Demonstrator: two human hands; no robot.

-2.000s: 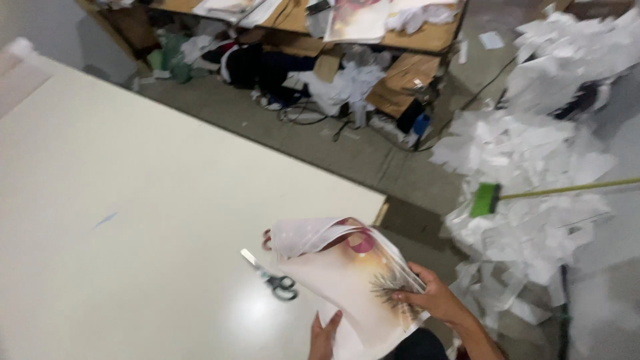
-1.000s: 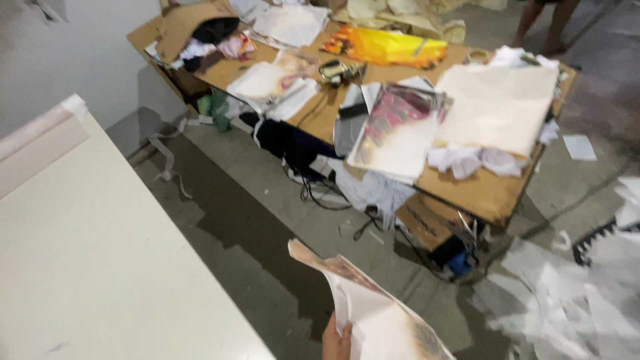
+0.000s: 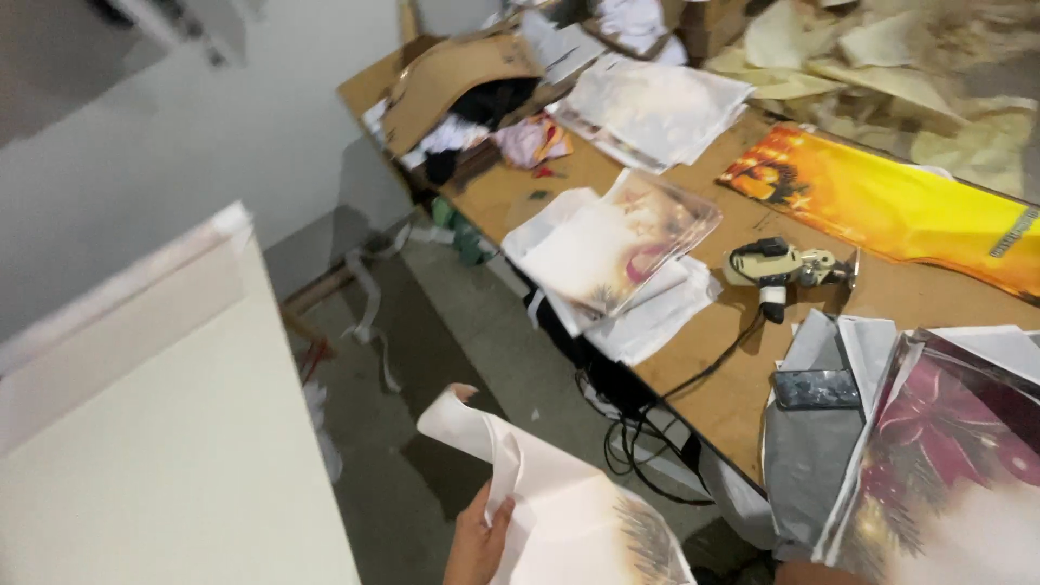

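My left hand point(image 3: 479, 536) grips the left edge of a printed fabric sheet point(image 3: 569, 512) with a pine-sprig print, at the bottom centre of the view. The sheet's upper corner curls over. My right hand is not clearly seen; a bit of skin point(image 3: 800, 572) shows at the bottom edge, below a stack of printed sheets point(image 3: 942, 455) with a red bow pattern. More printed sheets point(image 3: 601, 252) lie on the wooden table point(image 3: 715, 390), beside a corded electric cutting machine point(image 3: 788, 268).
A white tabletop point(image 3: 162, 455) fills the lower left. On the wooden table are a smartphone point(image 3: 816, 389), a yellow-orange printed cloth point(image 3: 894, 203), a pale sheet stack point(image 3: 650, 106) and a cardboard box point(image 3: 455, 81). Black cables point(image 3: 642, 455) hang at its edge.
The view has swung from the white tabletop and scissors towards the wooden table, which is now nearer. The held sheet has moved away from the white tabletop; my right hand no longer shows clearly.
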